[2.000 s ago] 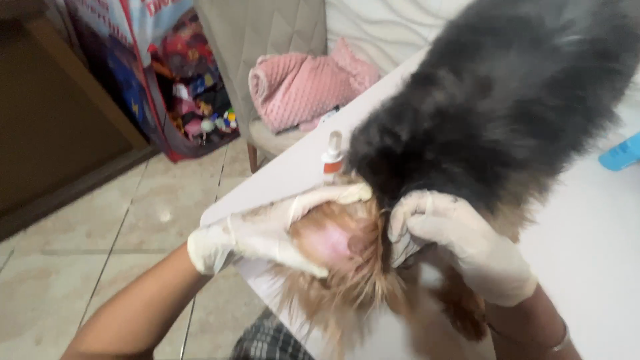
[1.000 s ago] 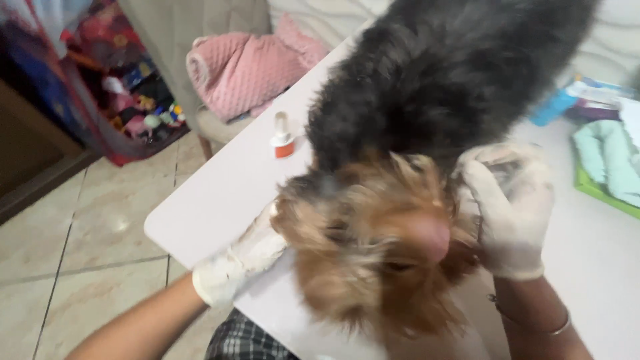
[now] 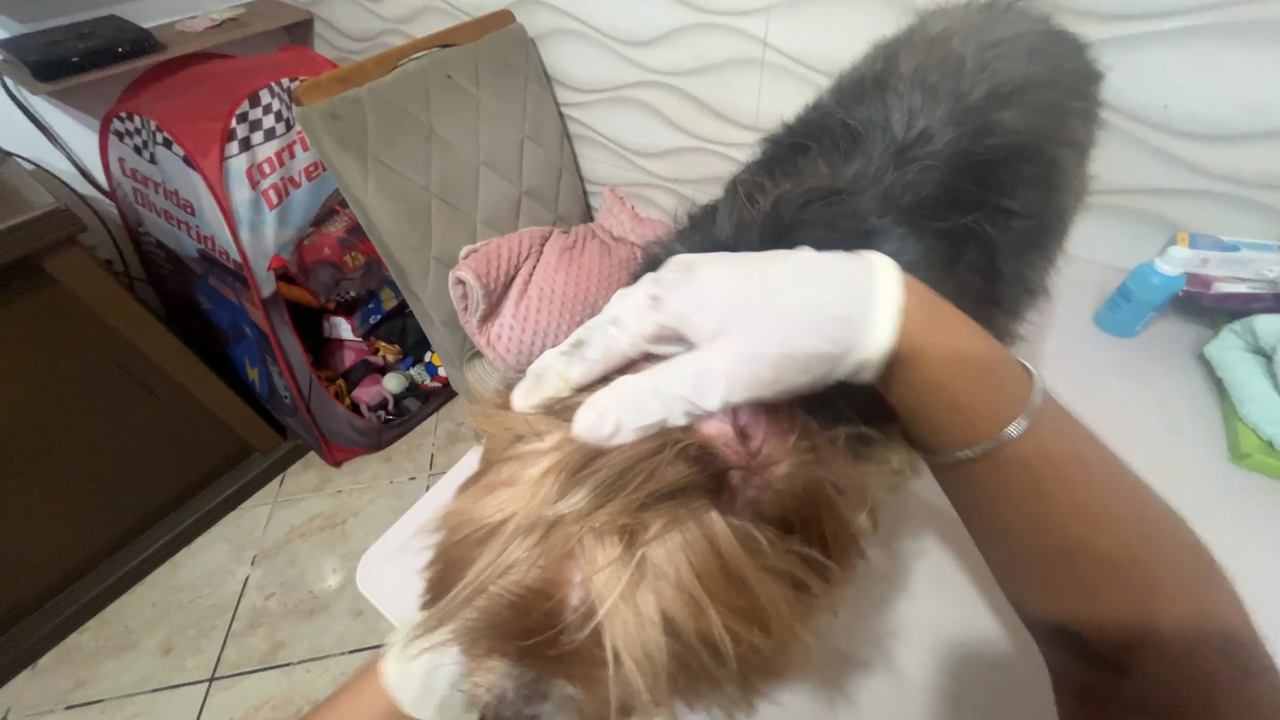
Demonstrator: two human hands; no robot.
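Observation:
A long-haired dog (image 3: 900,160) with a dark grey back and a tan head stands on a white table (image 3: 1090,330). Across the top of its head lies my right hand (image 3: 710,335) in a whitish glove, fingers pointing left in the tan hair. The pink inside of one ear (image 3: 750,445) shows just below that hand. My left hand (image 3: 430,675), gloved too, is at the lower left beside the dog's muzzle; hair hides its fingers, so its hold cannot be told.
A rolled pink blanket (image 3: 560,285) lies by a quilted grey chair (image 3: 450,150). Behind it stands a toy-filled fabric bin (image 3: 240,200). A blue bottle (image 3: 1142,295) and a mint-green cloth (image 3: 1250,370) are at the right. A textured white wall (image 3: 660,90) borders the table.
My right hand has moved from the side of the dog's head onto its top. My left hand is now mostly hidden low by the muzzle. The view has shifted.

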